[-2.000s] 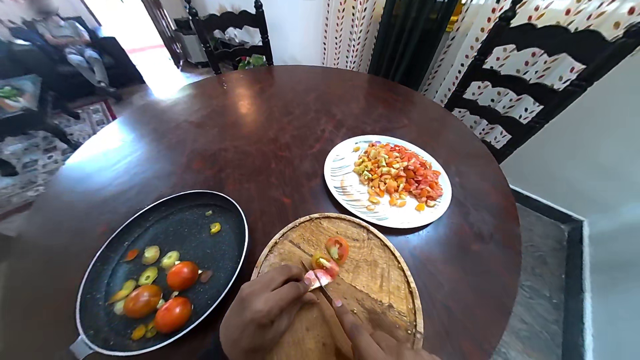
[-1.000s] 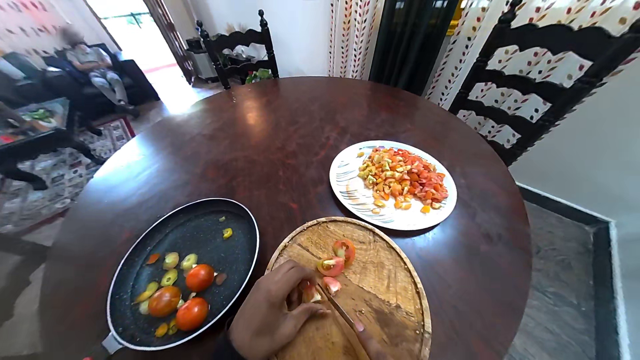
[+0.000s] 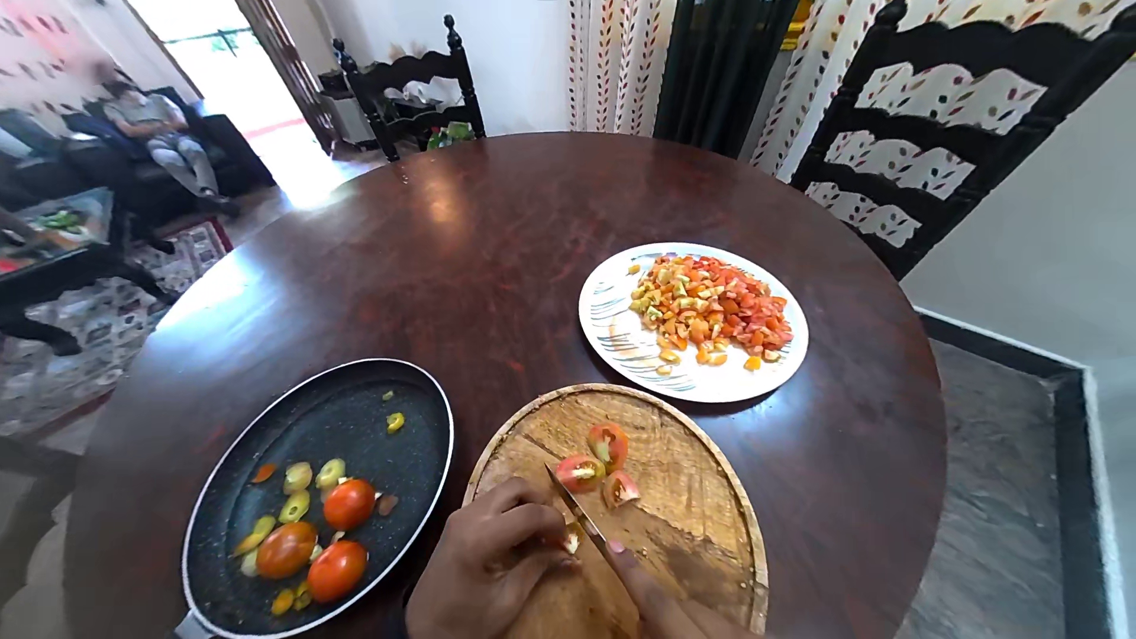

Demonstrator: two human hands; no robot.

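On a round wooden cutting board [image 3: 701,461], my left hand [image 3: 497,559] pinches a small tomato piece [image 3: 573,538] near the board's front left. My right hand [image 3: 657,595] holds a kitchen knife [image 3: 581,517], its blade slanting beside my left fingertips; the handle is mostly hidden. Cut tomato pieces [image 3: 581,474] lie just beyond the knife tip. To the left, a dark frying pan [image 3: 328,417] holds several whole tomatoes [image 3: 337,571] and small cut pieces. A white plate [image 3: 612,342] behind the board carries a heap of diced tomato [image 3: 710,306].
The round dark wooden table [image 3: 497,231] bears everything. Black wooden chairs stand at its far left [image 3: 413,80] and right [image 3: 941,124]. A person [image 3: 164,133] sits on a dark sofa in the background, behind a low table [image 3: 80,248].
Another cut tomato piece now lies apart beside the others on the board. My left hand has drawn slightly back from those pieces. The knife remains in my right hand.
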